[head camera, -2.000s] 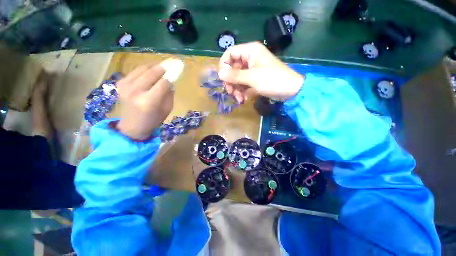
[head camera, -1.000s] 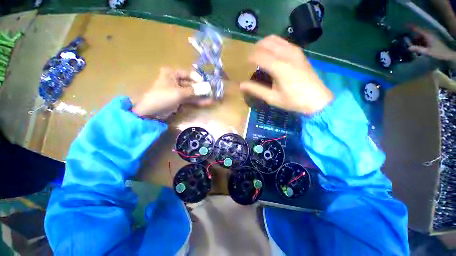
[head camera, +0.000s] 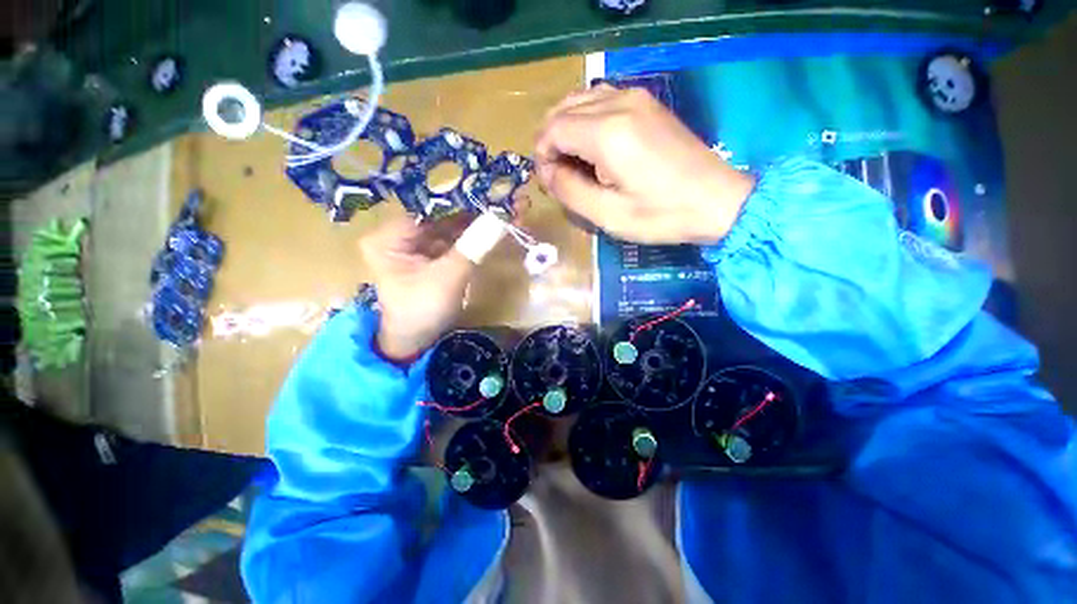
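A chain of blue ring circuit boards (head camera: 443, 176) is held up in front of me, with white leads ending in a white ring (head camera: 232, 110) and a white disc (head camera: 360, 28). A smaller white ring (head camera: 541, 258) hangs below. My left hand (head camera: 419, 266), with a white-covered fingertip, grips the chain from below. My right hand (head camera: 632, 165) has its fingers bunched at the chain's right end; whether they pinch it is hidden. Several black housings (head camera: 557, 368) with green-ended components and red lead wires stand grouped near my lap.
A board pile (head camera: 187, 277) lies at left on the cardboard bench top (head camera: 272, 260). Green strips (head camera: 53, 295) lie farther left. A blue printed sheet (head camera: 827, 106) lies at right. Round end pieces (head camera: 293, 61) sit on the green belt at the back. Another person's dark sleeve (head camera: 118, 496) shows lower left.
The board chain is now spread sideways, its white leads showing. My right hand has moved from apart to the chain's right end. The view has shifted, and the carton at right is out of it.
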